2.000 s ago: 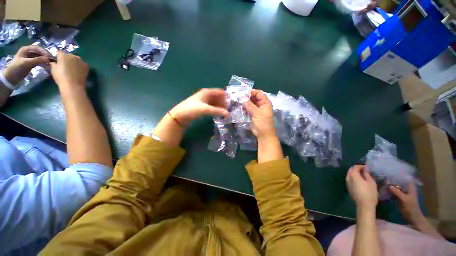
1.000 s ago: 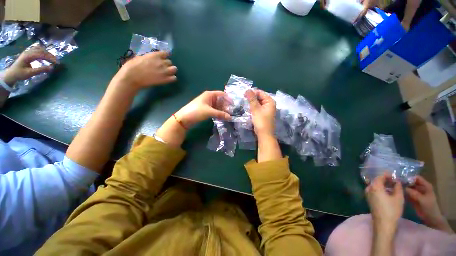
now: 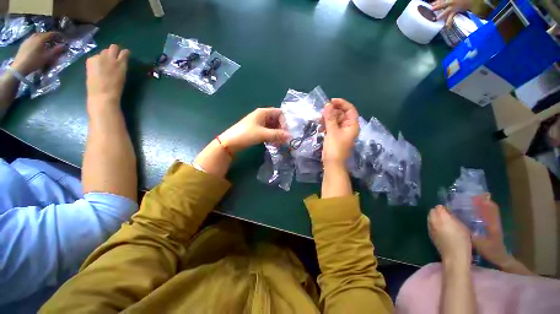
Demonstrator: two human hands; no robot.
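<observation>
My left hand holds the left edge of a clear zip bag between thumb and fingers. My right hand grips the same bag's upper right side. A dark looped cord shows at the bag's lower part; whether it is inside this bag or one beneath cannot be told. Under and to the right of my hands, a long heap of filled bags overlaps on the dark green table. Part of the heap is hidden by my right hand.
Bags with dark cords lie upper left. A person in blue is at left beside a bag pile. A person in pink handles bags at right. White rolls and a blue-white carton stand at upper right, brown cardboard at the right edge.
My right hand has moved slightly right and up, and the held bag looks more spread. A second bag now lies at upper left; the blue-sleeved arm has drawn back from there.
</observation>
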